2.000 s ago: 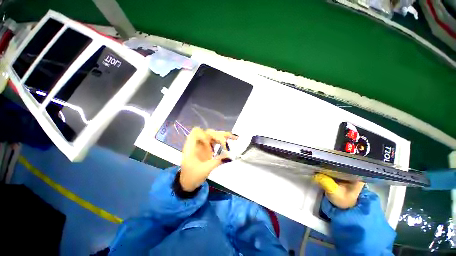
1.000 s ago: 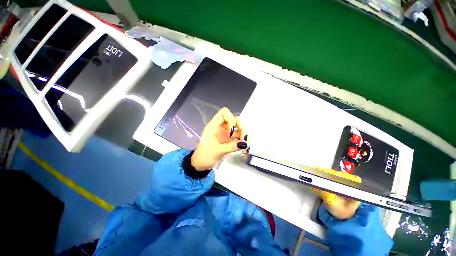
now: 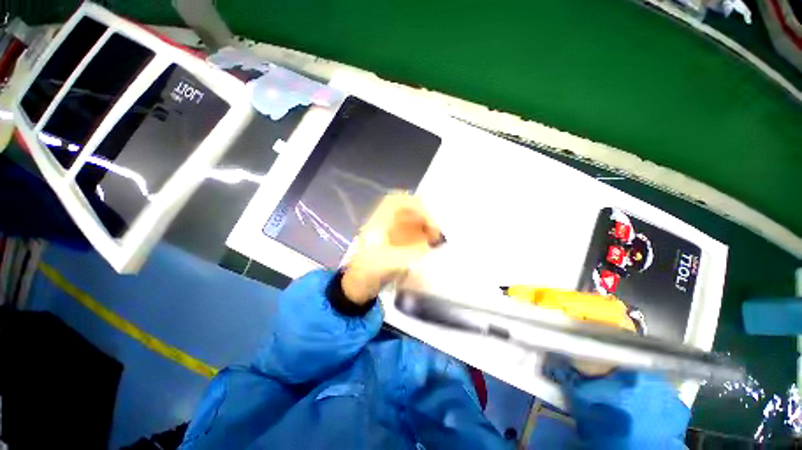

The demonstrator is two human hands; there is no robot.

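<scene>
A thin tablet (image 3: pixel 545 338), seen nearly edge-on and blurred, is held above the right part of a white foam tray (image 3: pixel 510 193). My right hand (image 3: pixel 576 308), with yellow finger cots, grips it from behind; its fingers show above the tablet's edge. My left hand (image 3: pixel 391 242) is near the tablet's left end, blurred, with fingers curled together; I cannot tell if it holds anything. A dark tablet (image 3: pixel 369 167) lies in the tray's left slot. A black tablet or film with red squares (image 3: pixel 655 272) lies in the right slot.
A second foam tray (image 3: pixel 132 250) with dark tablets stands tilted at the left. Crumpled pale film (image 3: pixel 286 92) lies on the bench beyond the trays. A green conveyor belt (image 3: pixel 528 70) runs along the back. A blue block (image 3: pixel 772 317) is at the right edge.
The held tablet has moved left and slightly down, its left end now lower. My left hand has risen from its first position and its fingers have closed together.
</scene>
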